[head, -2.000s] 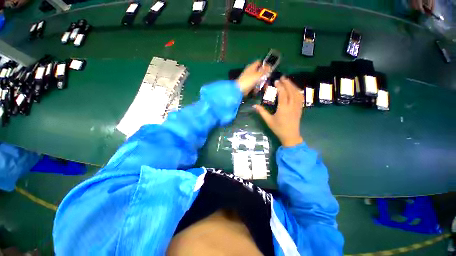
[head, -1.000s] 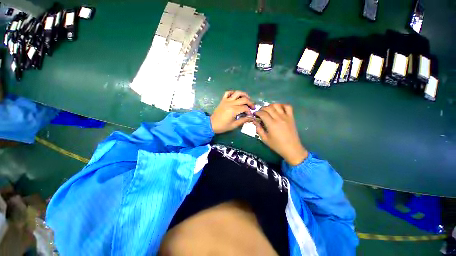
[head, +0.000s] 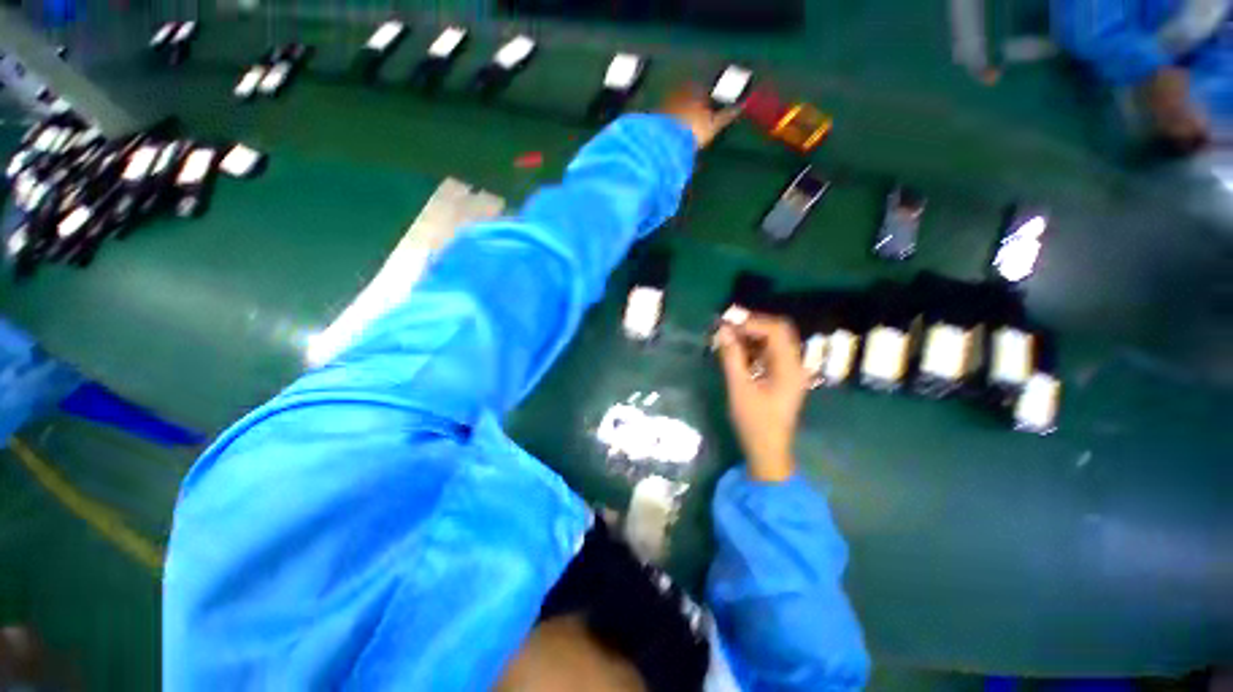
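My left hand (head: 695, 116) reaches to the far strip, blurred, its fingers around the lower end of a black phone (head: 732, 87) with a white patch. My right hand (head: 767, 376) is at the left end of the row of phones (head: 947, 353), fingertips curled at a pale patch; blur hides whether they grip anything. A single phone (head: 644, 311) with a white patch lies apart. The label sheet in use (head: 652, 515) and shiny liner (head: 646, 435) lie before me. The spare sheets (head: 392, 281) are partly hidden by my left sleeve.
A red-yellow device (head: 801, 126) lies beside the phone at my left hand. Several phones (head: 514, 54) line the far strip; others (head: 901, 223) lie nearer, behind the row. A phone heap (head: 122, 183) is far left. A person's blue sleeve (head: 1116, 47) shows opposite.
My hands were together over the sheet before me. My left hand has moved far forward to the far strip, and my right hand forward to the row's left end. The view has shifted.
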